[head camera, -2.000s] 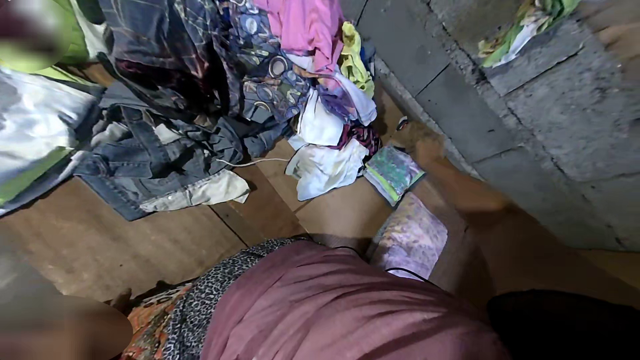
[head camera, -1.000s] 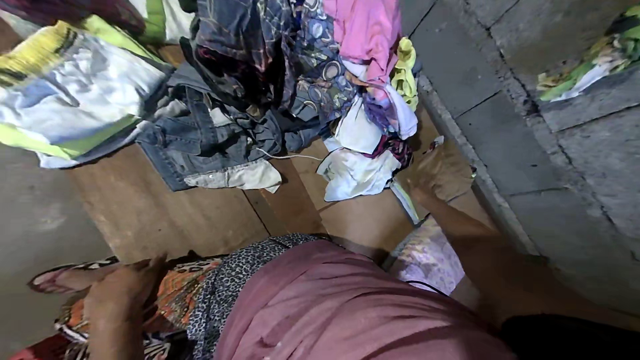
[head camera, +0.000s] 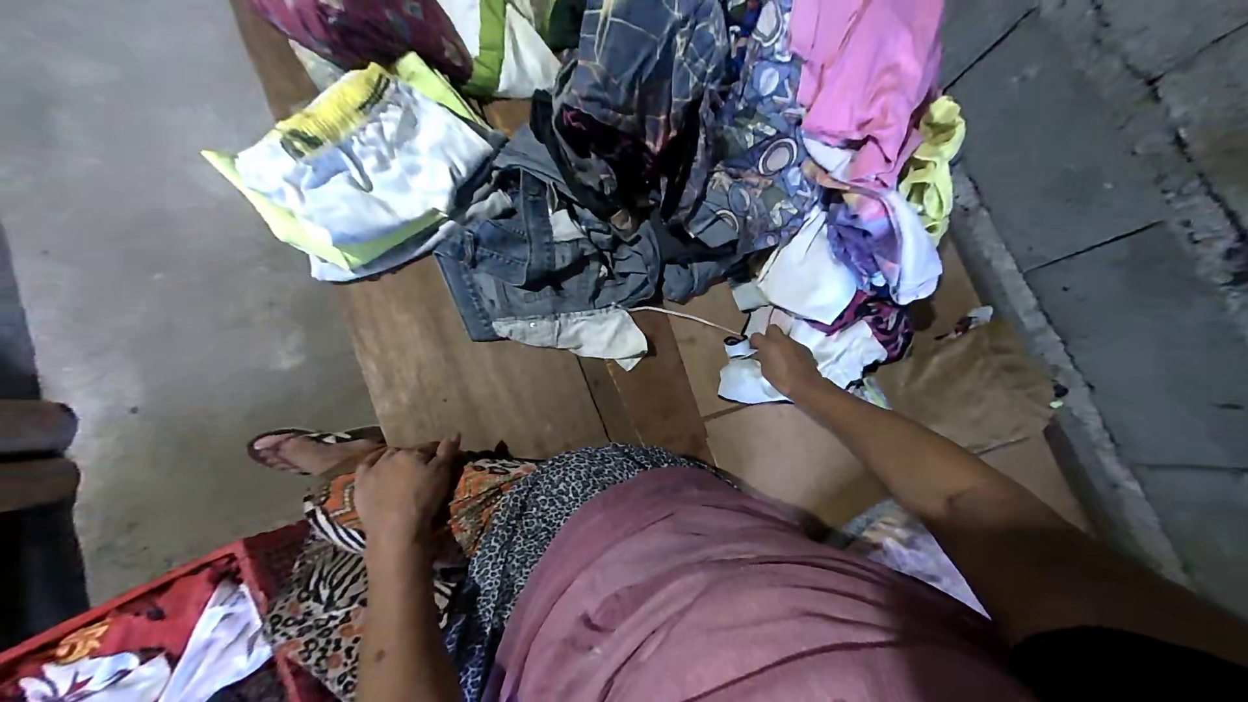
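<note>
My left hand (head camera: 405,487) rests on the patterned cloth over my knee, fingers bent, with nothing seen in it. My right hand (head camera: 780,361) reaches to the small heap of cloths at the right of the pile, its fingers closed on a white cloth (head camera: 749,382) at the edge. A thin white cord (head camera: 687,316) runs from beside that hand to the denim garment (head camera: 526,258). Beyond lie a dark plaid garment (head camera: 648,73) and a pink cloth (head camera: 866,78). Folded white shorts with a yellow waistband (head camera: 380,171) lie to the left.
The clothes lie on wooden boards (head camera: 448,380) beside a grey block wall (head camera: 1121,322). A red plastic crate (head camera: 127,595) with clothes stands at lower left, near my sandalled foot (head camera: 307,453). A pale patterned cloth (head camera: 912,546) lies partly under my right arm.
My right arm has moved from beside the wall over to the white cloth at the heap. My left hand stays on my knee. The view has shifted left.
</note>
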